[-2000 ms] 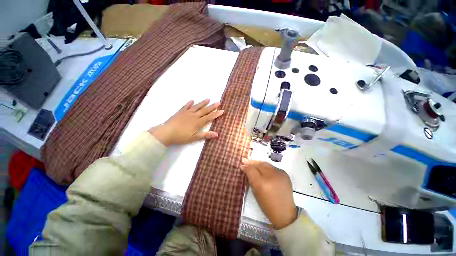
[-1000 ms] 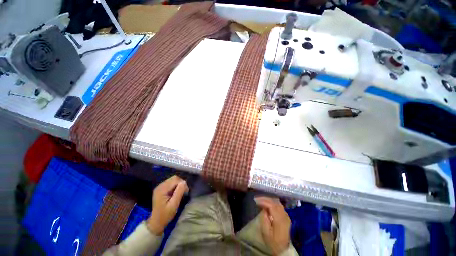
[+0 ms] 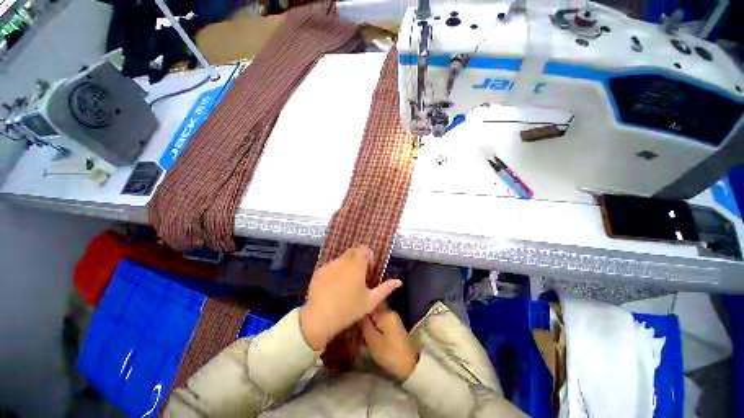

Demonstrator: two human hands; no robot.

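A brown-red checked strip (image 3: 371,184) runs from under the lit needle area of the white JACK sewing machine (image 3: 563,90) over the table's front edge to my lap. My left hand (image 3: 338,295) lies over the hanging strip just below the edge, thumb out to the right; whether its fingers grip the cloth is hidden. My right hand (image 3: 388,339) is lower, at the strip's right edge, with fingers closed on the cloth. A thin pale edge shows along the strip's right side. The presser foot (image 3: 420,131) is at the strip's upper right.
A thick bundle of checked strips (image 3: 236,139) lies left on the table (image 3: 306,135). Snips or pens (image 3: 511,177), a small brown tool (image 3: 542,132) and a phone (image 3: 648,218) lie right. Blue crates (image 3: 135,326) stand below; white pieces (image 3: 604,359) lie at the right one.
My hands have moved from apart near my lap onto the hanging strip, and its lower end is now gathered between them. The view has shifted, so the table sits higher in the picture.
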